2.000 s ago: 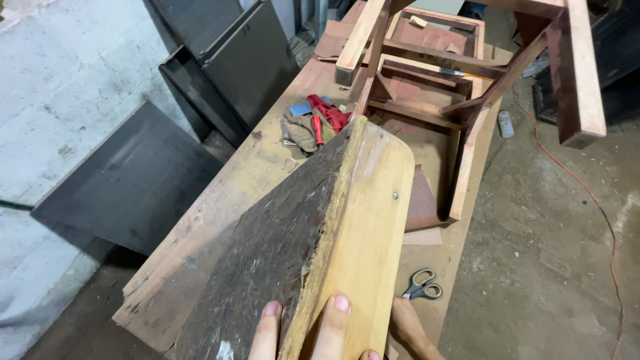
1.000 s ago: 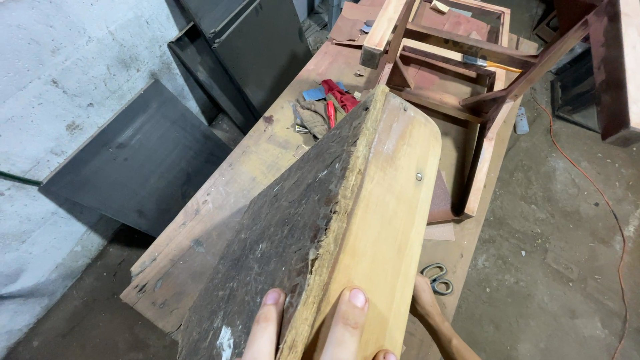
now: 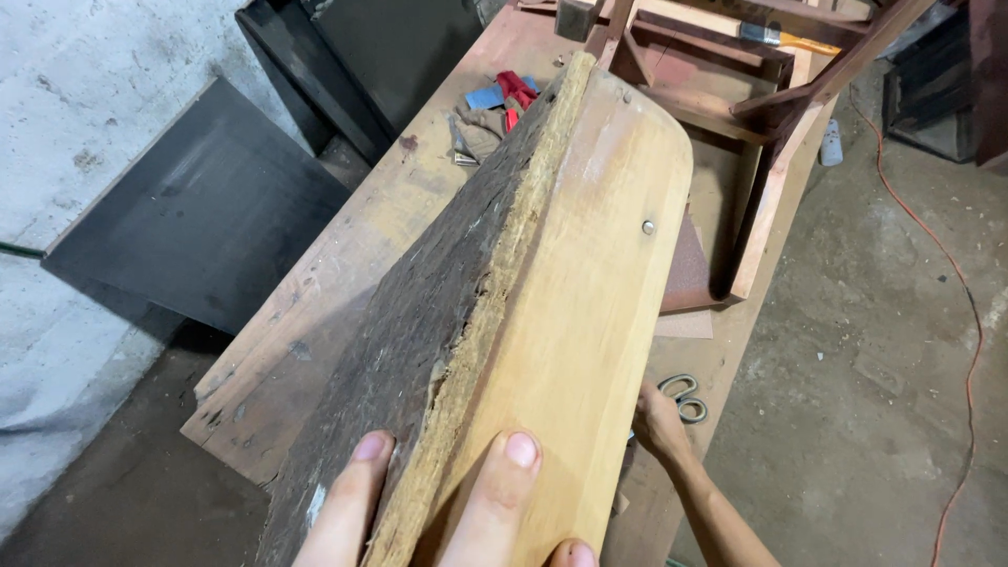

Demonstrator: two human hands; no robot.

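A wooden panel (image 3: pixel 587 315) with a pale, smooth edge strip, a rounded corner and a metal fastener stands tilted up close to the camera. Its broad side face (image 3: pixel 394 307) is dark and rough, with a ragged fibrous seam along the strip. From the bottom, the fingers of my left hand (image 3: pixel 449 492) straddle the seam, holding the panel. My right hand (image 3: pixel 660 417) is beyond the panel's right side, its fingers partly hidden; what they hold cannot be seen. Scissors (image 3: pixel 687 400) with dark handles lie on the wooden tabletop beside that hand, blades hidden.
A reddish wooden frame (image 3: pixel 760 213) lies on the worn wooden tabletop (image 3: pixel 315 268), with a paintbrush (image 3: pixel 787 39) across it. A cloth bundle (image 3: pixel 480 130) is left of the panel. Dark panels (image 3: pixel 209 205) lean at the wall. An orange cord (image 3: pixel 937 244) runs along the floor.
The view has shifted a little around the bench. My left fingers remain on the panel; my right hand has stayed beyond it, near the scissors.
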